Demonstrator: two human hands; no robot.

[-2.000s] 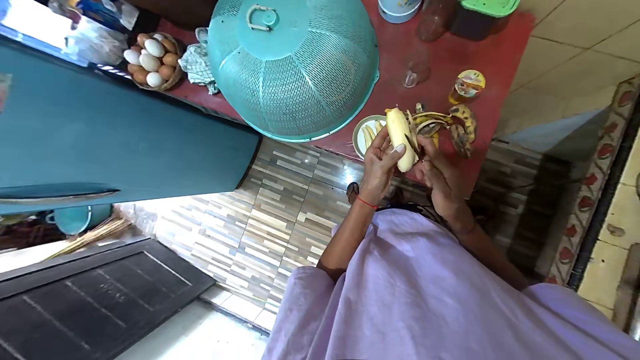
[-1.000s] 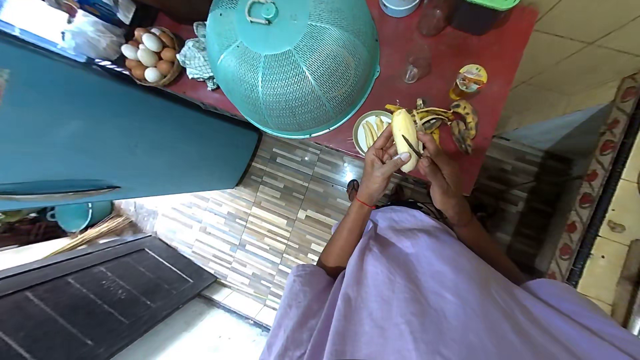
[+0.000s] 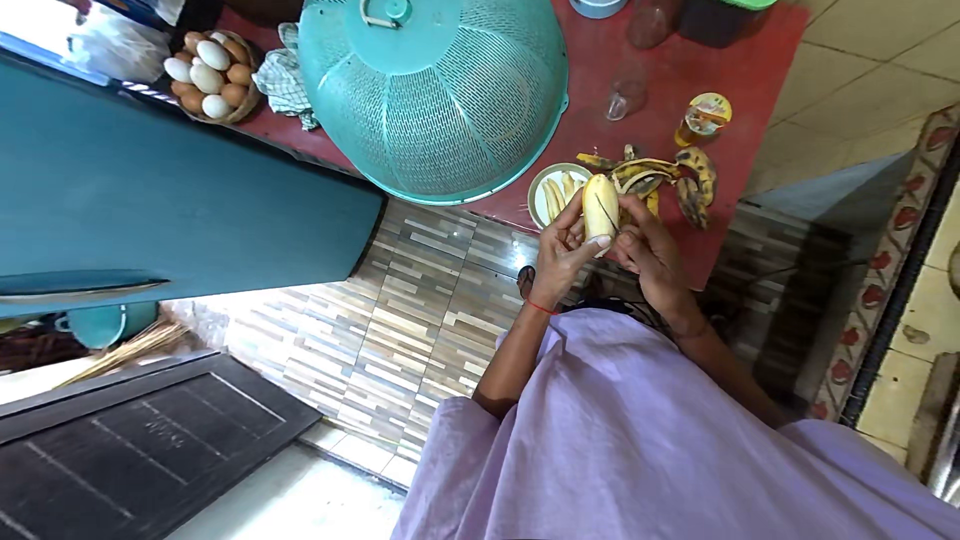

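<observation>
My left hand [image 3: 564, 251] is closed around a peeled banana [image 3: 598, 202], held upright near the table's front edge. My right hand [image 3: 651, 247] is at the banana's right side, gripping a small knife [image 3: 608, 212] whose thin dark blade lies against the flesh; its handle is hidden in my fingers. Just behind and left of the banana, a plate [image 3: 533, 196] with a pale rim holds several pale banana pieces [image 3: 553, 196]. Dark-spotted banana peels [image 3: 697, 180] lie in a heap on the red table, to the right of the plate.
A large teal mesh food cover [image 3: 442, 97] stands left of the plate on the red table [image 3: 739, 135]. Behind the peels are a sealed plastic cup [image 3: 705, 116] and a clear glass [image 3: 624, 101]. A basket of eggs [image 3: 214, 75] and a checked cloth [image 3: 283, 84] are farther left.
The dark blade was near the banana's right side two seconds ago; now it lies across the flesh. My left hand has kept its hold on the banana.
</observation>
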